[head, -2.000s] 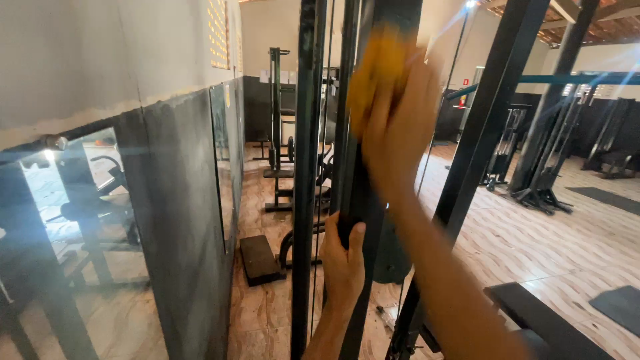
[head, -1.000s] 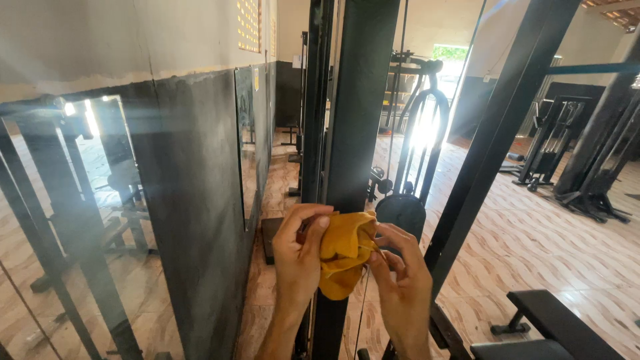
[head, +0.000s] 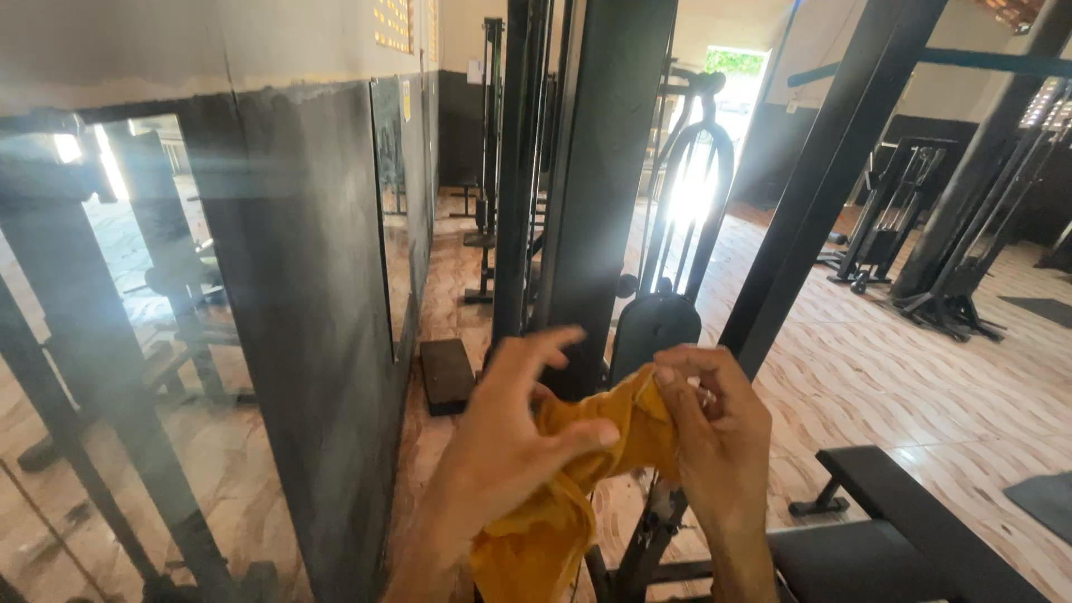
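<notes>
A yellow-orange cloth (head: 603, 444) hangs bunched between my hands, its lower part drooping to the left. My right hand (head: 720, 435) pinches its upper edge between thumb and fingers. Slightly blurred, my left hand (head: 511, 444) has thumb and index finger spread against the near side of the cloth; whether its other fingers grip the fabric is hidden. Just beyond both hands rises a wide black metal upright (head: 607, 167) of a gym machine. A slanted black frame post (head: 829, 176) stands to its right.
A dark wall with mirrors (head: 159, 251) runs along the left. A black block (head: 447, 377) lies on the tiled floor (head: 888, 360) beside it. At the lower right is a black padded bench (head: 921, 519); more gym machines (head: 896, 209) stand farther back.
Two seconds back, my right hand held the cloth high against the upright and my left touched it lower down. Both hands then came together at the cloth, and its lower part now hangs more unfolded.
</notes>
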